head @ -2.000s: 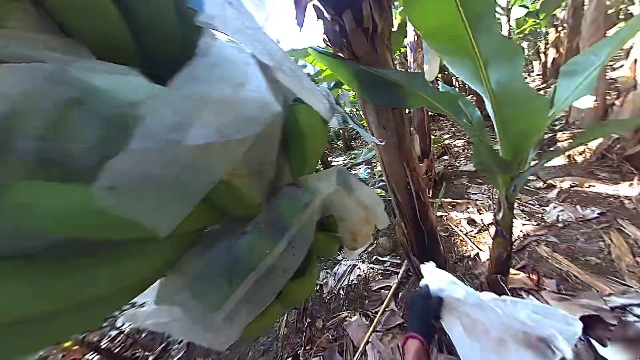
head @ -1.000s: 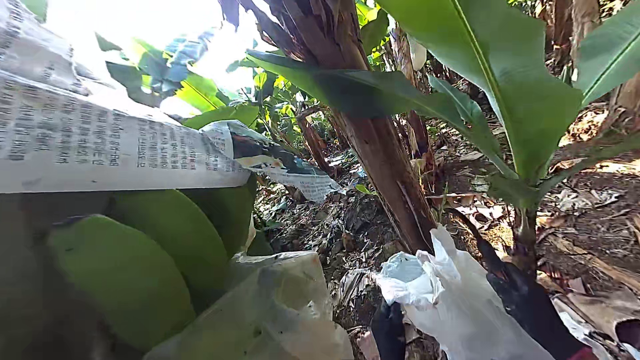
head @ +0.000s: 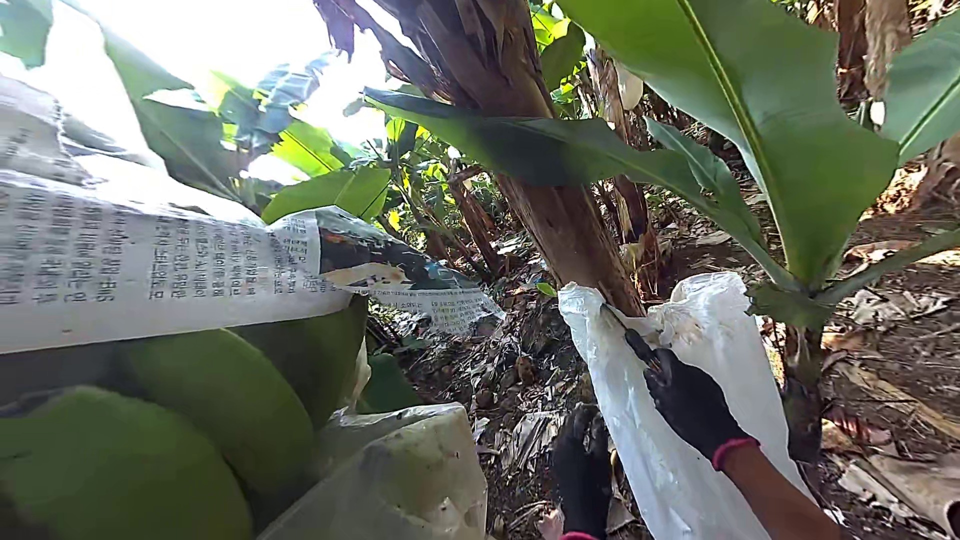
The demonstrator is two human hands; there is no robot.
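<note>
My right hand (head: 686, 401), in a black glove with a pink cuff, lies across a white plastic bag (head: 630, 420). Its fingers are bent at the bag, and a thin dark shape extends up-left from them; whether it is a tool or a fingertip is unclear. The bag spreads upright with crumpled top corners. My left hand (head: 583, 469), gloved alike, is just left of the bag, fingers upward; its grip is hidden. Large green bananas (head: 217, 405) fill the lower left, under a printed newspaper sheet (head: 172, 262) and beside a cloudy plastic sheet (head: 405, 472).
A leaning brown banana trunk (head: 555, 217) rises behind the bag. At the right stands a young banana plant (head: 810, 202), one broad leaf reaching across the trunk. Dry leaves and litter (head: 885, 375) cover the ground. More banana plants stand farther back.
The white bag has gone from bunched up between my hands to spread taller. My right hand has moved from the bag's right side onto its front. The view has shifted since the oldest frame.
</note>
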